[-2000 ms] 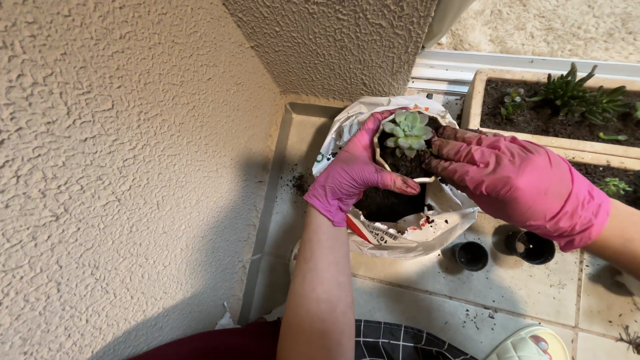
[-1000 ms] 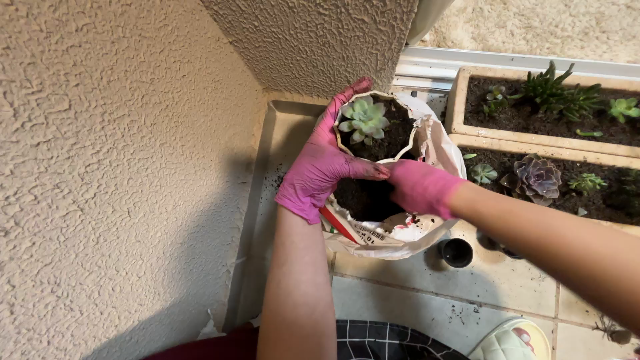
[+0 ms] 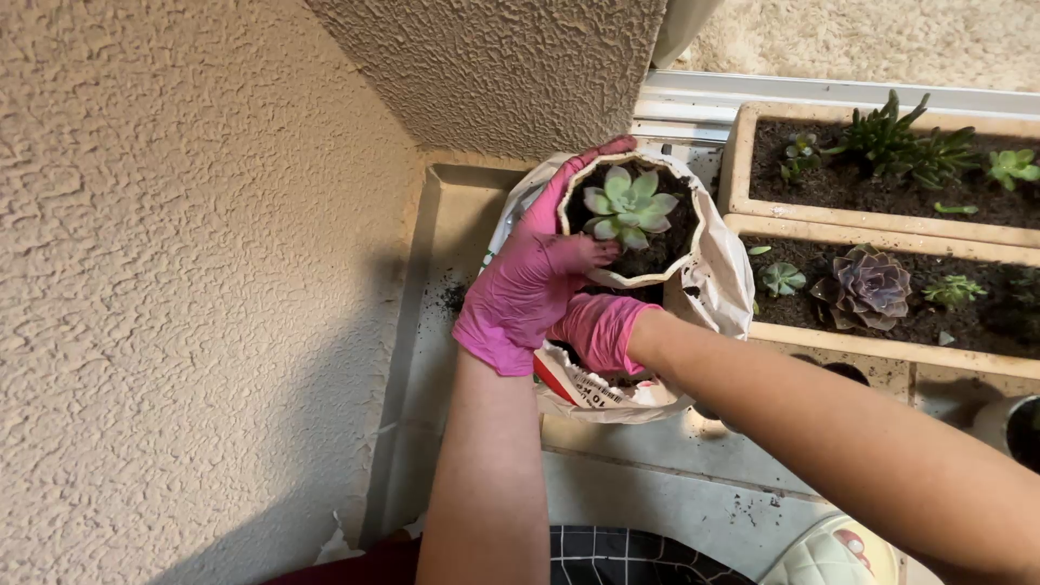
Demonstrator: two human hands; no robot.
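My left hand (image 3: 536, 280), in a pink glove, grips a white scalloped plant pot (image 3: 643, 280) from its left side, with the thumb over the rim on the soil. A pale green rosette succulent (image 3: 628, 206) grows in the dark soil of the pot. Below the pot, my right hand (image 3: 600, 329), in a matching glove, reaches into an open bag of potting soil (image 3: 719, 276); its fingers are hidden, so what they hold cannot be seen. The bag's torn white edge surrounds both hands, and the pot is over its mouth.
Two long planters (image 3: 738, 162) with succulents stand at the right, beside a white door track (image 3: 691, 106). A textured wall (image 3: 203, 244) rises at the left. Small pots (image 3: 1025, 431) stand on the tiled floor at the right. A pale quilted clog (image 3: 821, 556) is at the bottom.
My right hand has moved from the soil beside the succulent down into the bag. My left hand still holds the pot. The view has shifted somewhat.
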